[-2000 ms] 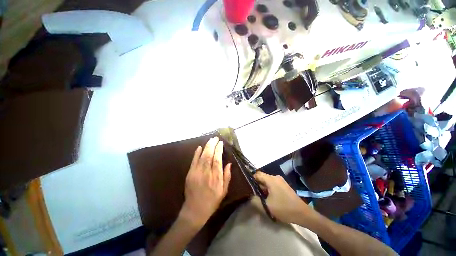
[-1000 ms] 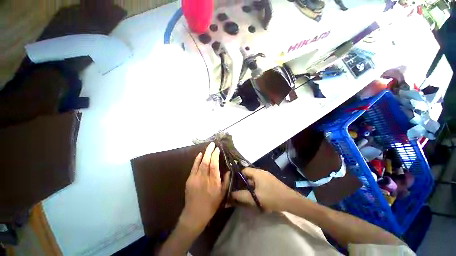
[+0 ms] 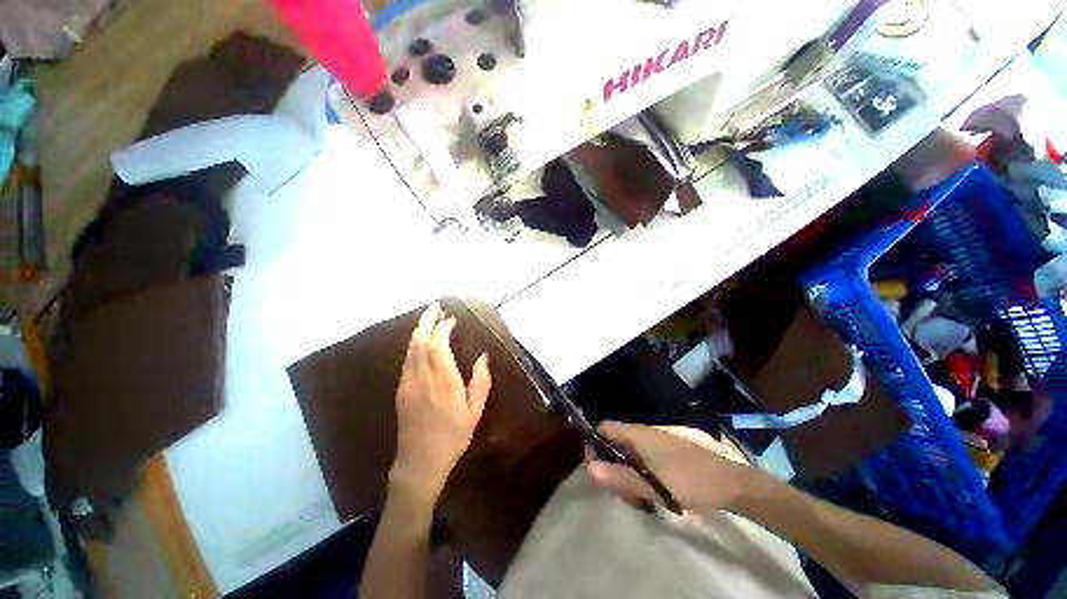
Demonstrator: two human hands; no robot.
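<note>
A dark brown cut panel [image 3: 351, 398] lies at the table's front edge and hangs down over it towards my lap. My left hand [image 3: 439, 392] lies flat on the panel, fingers towards its back corner. My right hand [image 3: 661, 468] holds dark scissors [image 3: 573, 415], whose long blades lie along the panel's right edge. Whether the blades are apart cannot be told. The white sewing machine [image 3: 562, 105] with red HIKARI lettering stands behind the panel. Its needle area is at the head's lower left end.
Stacked brown pieces [image 3: 140, 363] lie at left with a white curved piece [image 3: 217, 146]. Brown and black scraps [image 3: 626, 181] lie under the machine arm. A blue crate [image 3: 848, 281] of coloured spools stands at right. A brown piece with a white strip [image 3: 807, 374] is beside the crate.
The view has shifted. The bunched, lighter strip at the panel's right edge no longer shows there. The scissors now lie straight along that edge, and my right hand is further from my left.
</note>
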